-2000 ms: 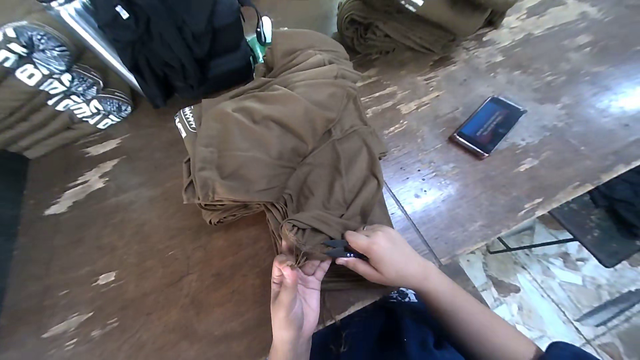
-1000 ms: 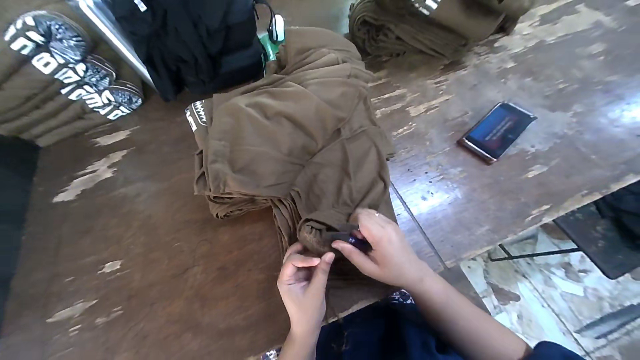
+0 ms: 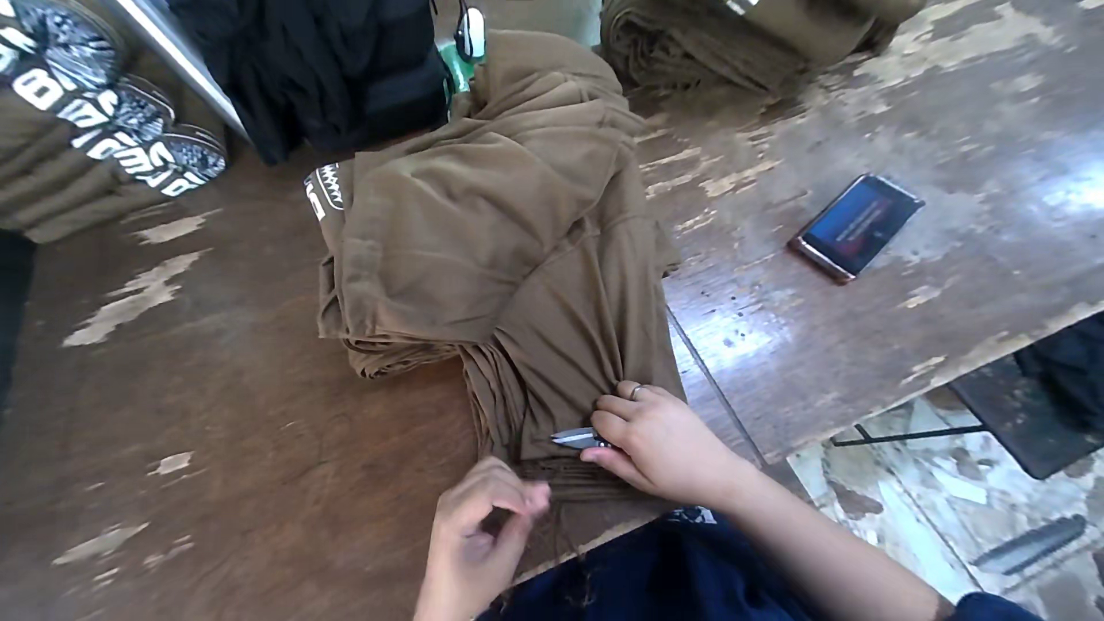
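Note:
A stack of brown fabric garments lies on the worn wooden table, its sleeves or legs reaching toward me. My right hand rests on the lower part of the top garment and holds small thread snips, whose metal blades point left. My left hand is just left of the fabric's near end, thumb and index finger brought together; whether a thread is between them cannot be made out. Loose dark threads hang near the table's front edge.
A smartphone lies on the right of the table. Black folded cloth and printed brown garments are at the back left, another brown pile at the back. A dark seat stands beyond the right edge.
The hands were together at the garment's near end; my left hand has come away from the fabric toward the lower left. The gathered cloth end now lies flatter under my right hand.

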